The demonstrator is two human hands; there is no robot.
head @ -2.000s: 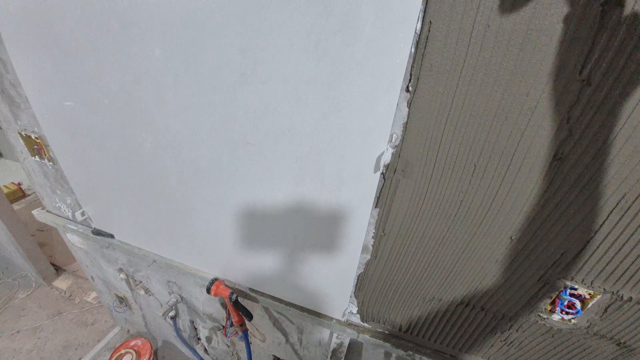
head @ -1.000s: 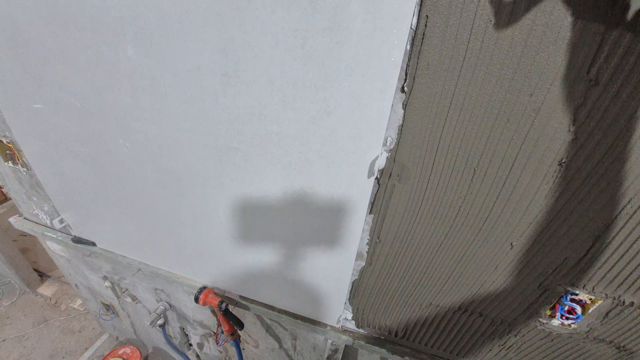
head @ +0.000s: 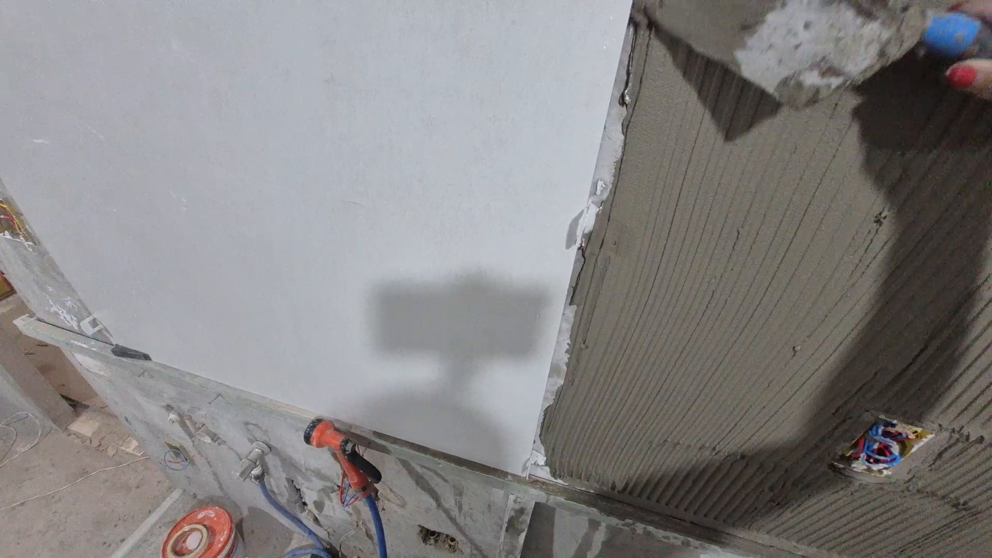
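At the top right edge, part of my right hand (head: 978,77) shows, its fingers closed around the blue-ended handle (head: 952,35) of a trowel. The trowel's mortar-smeared metal blade (head: 821,50) is over the upper part of the wall and casts a pointed shadow; whether it touches the wall cannot be told. Grey mortar (head: 721,294) combed into ridges covers the wall beside a large pale tile panel (head: 310,194). Smeared mortar lines the panel's right edge. My left hand is out of view.
An electrical box (head: 885,448) with red and blue wires sits in the mortar. Below the panel run a ledge (head: 256,403), an orange spray nozzle (head: 341,453) on a blue hose and a pipe fitting (head: 252,461). An orange bucket (head: 200,535) stands at the bottom left.
My right hand and the trowel have come into view at the top right; neither earlier frame shows them. Shadows on the mortar have shifted.
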